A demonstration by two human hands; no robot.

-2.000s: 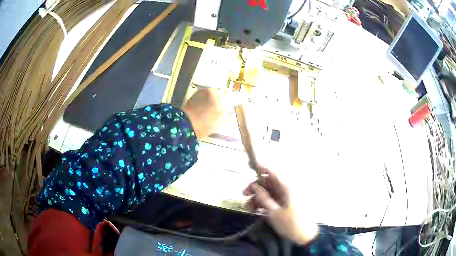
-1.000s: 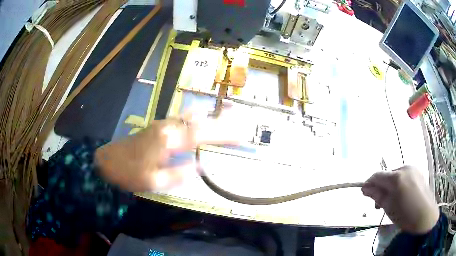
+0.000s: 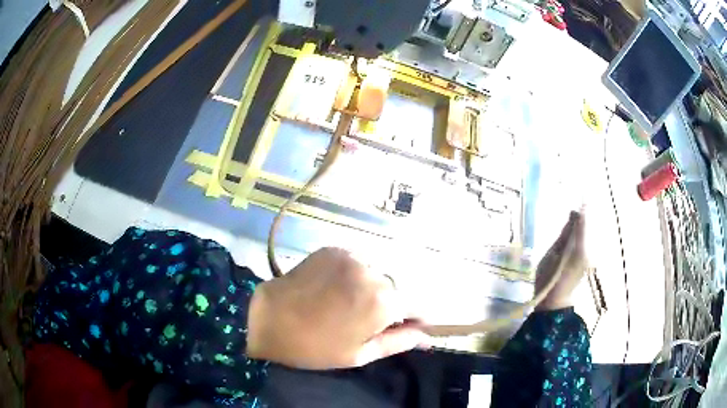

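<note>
A long narrow brown strap (image 3: 327, 163) runs from under the left arm of the yellow-gold clamp frame (image 3: 430, 80), bends toward me and passes behind my left hand. It comes out to the right and reaches my right hand. My left hand (image 3: 319, 311) is curled closed on the strap at the table's front edge. My right hand (image 3: 562, 263) has its fingers pointing up, with the strap between thumb and fingers; its fingertips are washed out by glare. The clear-grey template (image 3: 319, 219) with yellow tape lies under the clamp. The dark machine head (image 3: 367, 28) is above the clamp.
A thick strap bundle (image 3: 36, 103) lies at the far left. A loose strap (image 3: 171, 60) lies on the dark mat (image 3: 147, 143). A control screen (image 3: 654, 72), red thread cone (image 3: 658, 182), yellow disc (image 3: 591, 115) and thin dark tool (image 3: 596, 293) are at the right.
My left hand has moved right and toward me and closed on the strap. My right hand has moved left and up with its part of the strap. More of the template now shows.
</note>
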